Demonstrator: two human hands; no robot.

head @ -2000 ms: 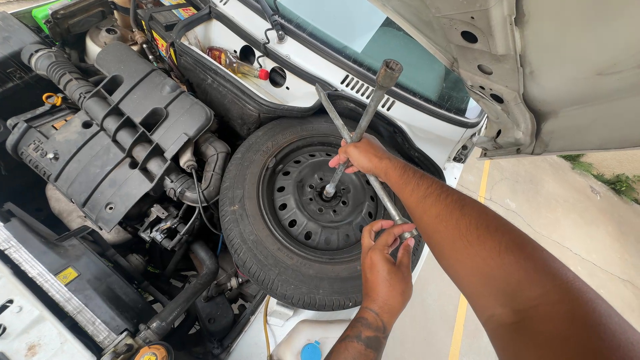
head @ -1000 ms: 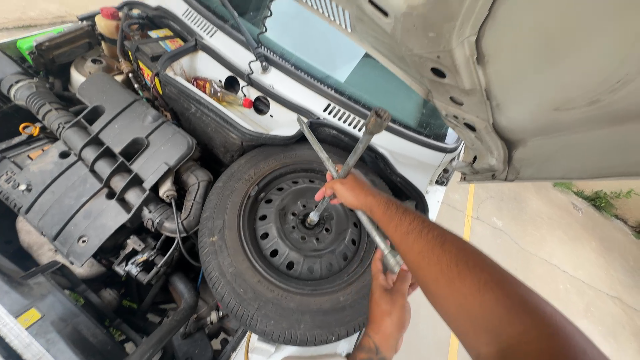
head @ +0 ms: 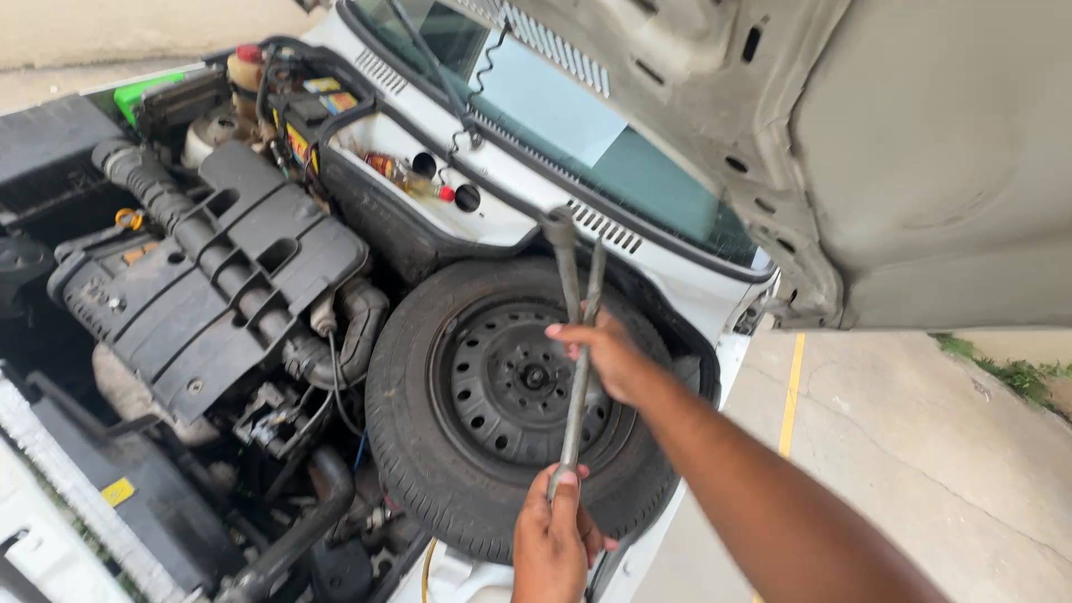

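Note:
A metal four-way lug wrench (head: pixel 578 394) is held over the spare wheel (head: pixel 394 394), a black steel rim with a tyre lying in the engine bay. My right hand (head: pixel 607 352) grips it around the crossing of its arms. Lower down, my left hand (head: pixel 557 532) is closed around the end of one arm. The socket end and the pointed end of other arms stick up toward the windshield. In the middle of the rim the centre fastener (head: pixel 534 377) is uncovered, and no wrench arm is seen on it. My right hand hides part of the rim's right side.
The engine cover (head: pixel 209 285) and its hoses lie left of the wheel. A plastic bottle (head: pixel 406 176) rests in the cowl recess below the windshield (head: pixel 544 109). The raised hood (head: pixel 930 167) spans the upper right. The radiator side (head: pixel 126 494) is at lower left.
The wrench, whose socket arm was on the centre of the wheel, is now off it, and its arms have turned. Both hands have stayed on the wrench. The view has shifted.

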